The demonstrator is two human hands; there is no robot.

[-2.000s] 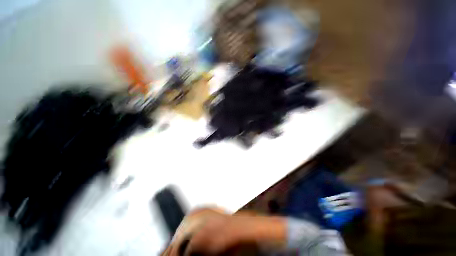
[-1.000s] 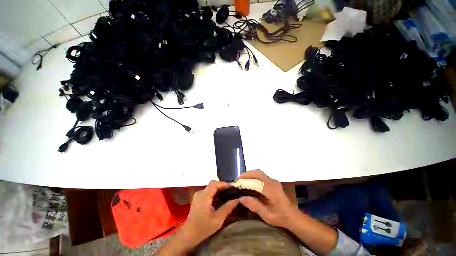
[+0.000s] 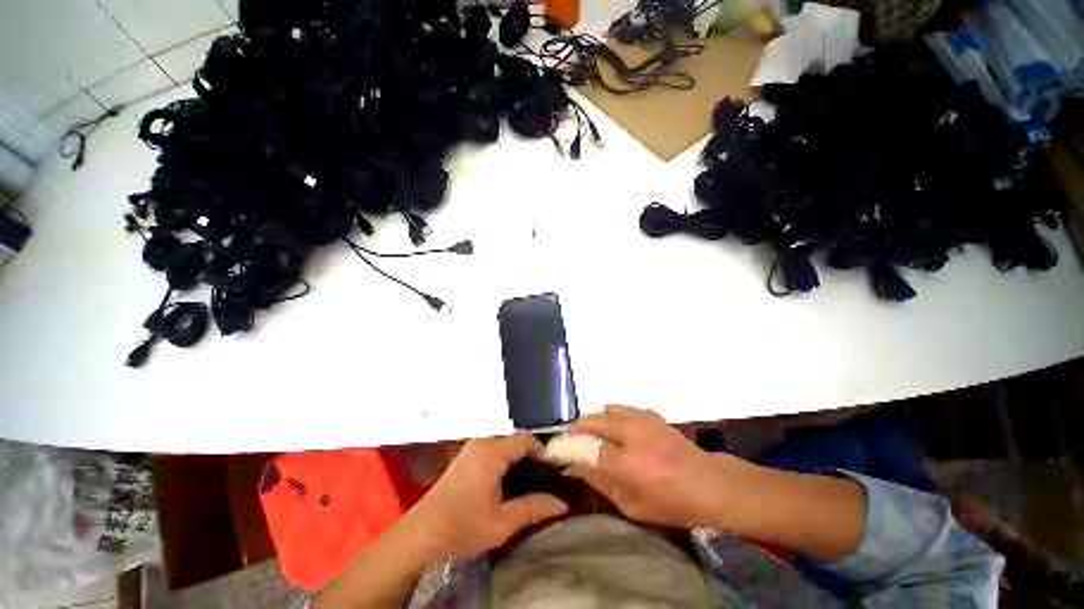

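Note:
My left hand (image 3: 485, 497) and my right hand (image 3: 636, 464) are together just below the table's front edge. Both hold a dark coiled cable bundle (image 3: 533, 478), mostly hidden by the fingers. A whitish wrap (image 3: 575, 450) covers a finger of my right hand. A black smartphone (image 3: 537, 359) lies on the white table (image 3: 357, 393) just beyond my hands. A large heap of black cables (image 3: 321, 131) lies at the back left, with two plug ends reaching toward the middle. Another heap of black cable bundles (image 3: 856, 173) lies at the right.
A cardboard sheet (image 3: 672, 107) lies at the back, with tangled loose cables (image 3: 624, 66) on it. An orange bottle (image 3: 562, 12) and white tissue (image 3: 811, 45) stand behind. An orange-red object (image 3: 339, 518) is below the table's edge. Blue-and-white packs (image 3: 1010, 60) are at the back right.
My right forearm has swung outward, showing more sleeve. My hands have turned over the bundle, covering more of it. The view has shifted slightly; the heaps look the same.

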